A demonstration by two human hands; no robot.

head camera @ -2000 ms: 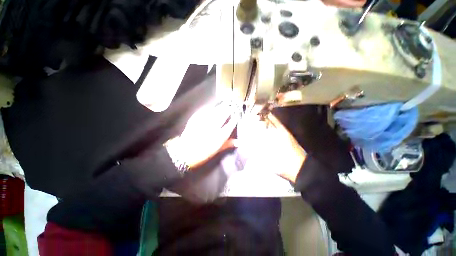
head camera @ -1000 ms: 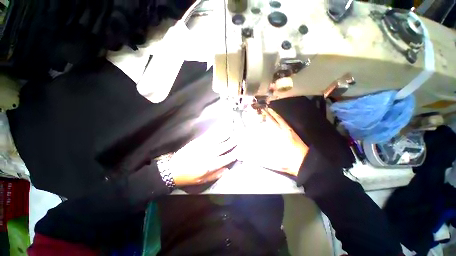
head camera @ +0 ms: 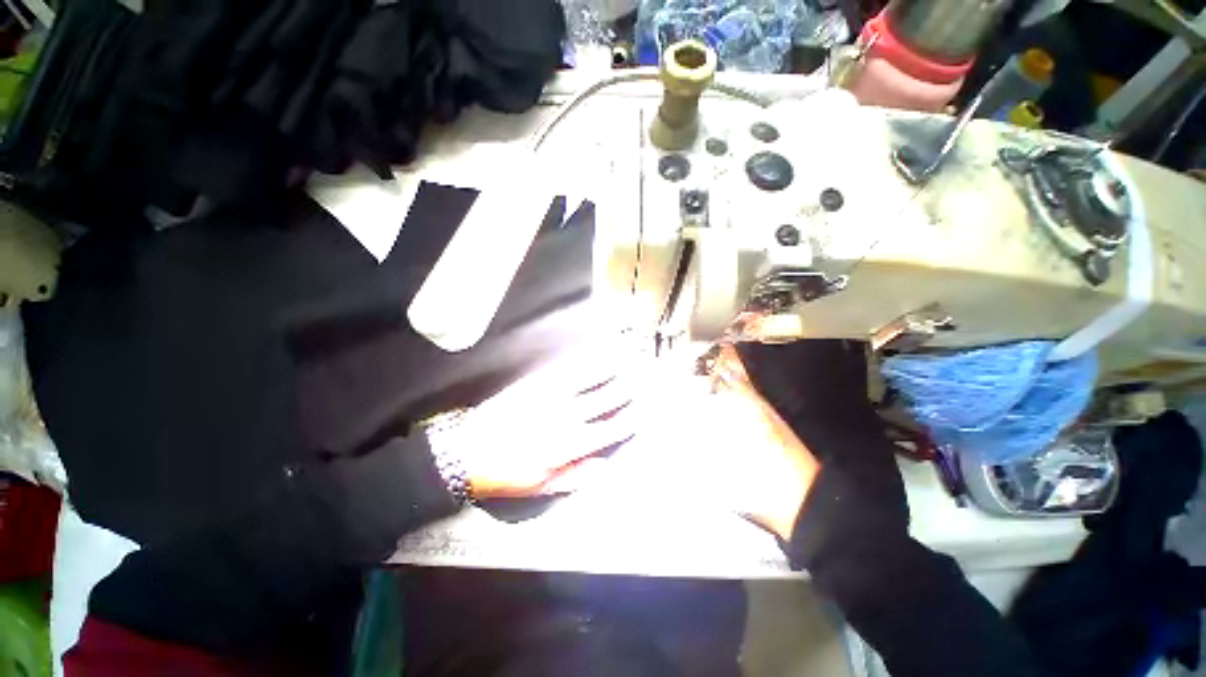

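Note:
A cream sewing machine (head camera: 913,225) stands across the table, its needle area washed out by glare from a white stick lamp (head camera: 483,271). A large black fabric panel (head camera: 172,357) lies left of the needle. My left hand (head camera: 549,430) rests flat near the needle, fingers pointing right, a metal bracelet at the wrist. My right hand (head camera: 747,443) is close to the presser foot, its fingers lost in the glare. Whether it holds cloth cannot be told. Black cut pieces (head camera: 827,397) lie right of the needle, beneath the machine arm.
A light-blue thread hank (head camera: 999,397) hangs from the machine arm above a clear oval tray (head camera: 1051,476). A black cloth heap (head camera: 265,93) lies behind the panel. A red-pink flask (head camera: 913,66) and yellow-topped cones (head camera: 1029,69) stand behind the machine. Dark cloth (head camera: 1124,556) lies at right.
The view has tilted, so the machine sits lower and the flask and cones show. My left hand has flattened and drawn slightly back from the needle. My right hand stays by the presser foot.

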